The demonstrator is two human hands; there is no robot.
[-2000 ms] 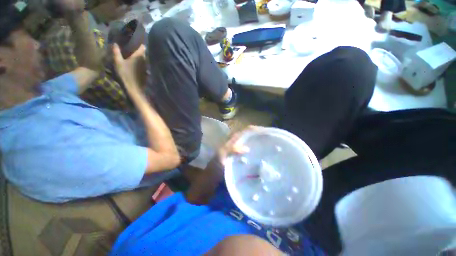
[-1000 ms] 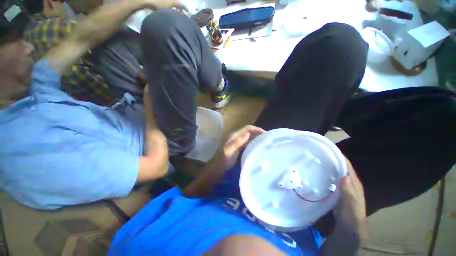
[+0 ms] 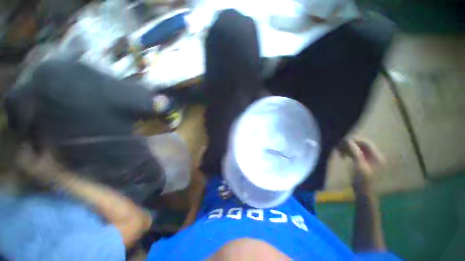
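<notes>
A round white translucent shell (image 3: 275, 137) is over my lap, in front of my blue shirt. Its rounded lower part sticks out towards my shirt; I cannot tell if it is one shell or two stacked. A short dark line shows near its middle. My right hand (image 3: 363, 153) is to the right of the shell, apart from it, blurred, with fingers apart and nothing seen in it. Only part of my left forearm shows, left of the shell; my left hand is hidden.
A low white table (image 3: 173, 66) with a dark blue case (image 3: 164, 29) lies beyond my knees. A neighbour's grey-trousered leg, blue sleeve and arm are at left, beside a whitish tub (image 3: 171, 160). Cardboard (image 3: 403, 97) and green floor (image 3: 433, 214) are at right.
My right hand has come off the shell and moved right. My left hand has gone out of sight. The view has swung right; the red wire no longer shows.
</notes>
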